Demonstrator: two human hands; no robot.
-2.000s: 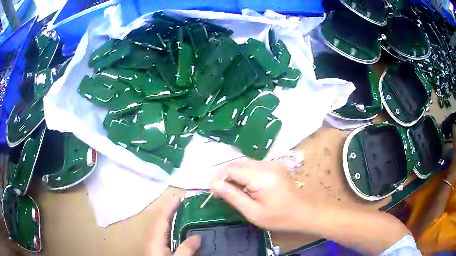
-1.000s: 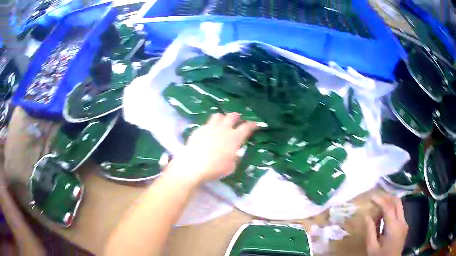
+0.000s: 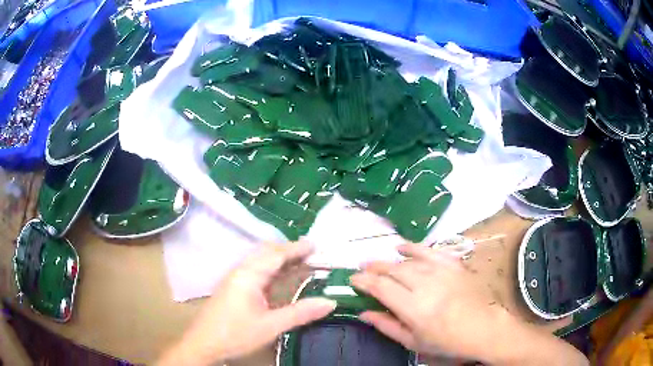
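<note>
A rounded green housing (image 3: 344,347) with a dark recess lies at the bottom centre, cut off by the picture's edge. A glossy green cover (image 3: 339,289) sits on its upper part. My left hand (image 3: 261,304) holds the cover from the left, thumb on its face and fingers at the far edge. My right hand (image 3: 433,300) lies over its right side with the fingers on it. The fingers hide part of the cover's edges. More green covers (image 3: 286,179) are heaped on a white plastic bag (image 3: 161,114) just beyond.
Green housings stand at left (image 3: 46,268) and right (image 3: 562,264). Blue bins are behind the bag (image 3: 401,25) and at far left (image 3: 54,114). A crumpled clear scrap (image 3: 458,246) lies right of my hands. Orange cloth (image 3: 630,339) shows at lower right.
My left hand has come back from the heap to the housing. My right hand has moved left from beside the scrap onto the housing. A cover now lies under both hands.
</note>
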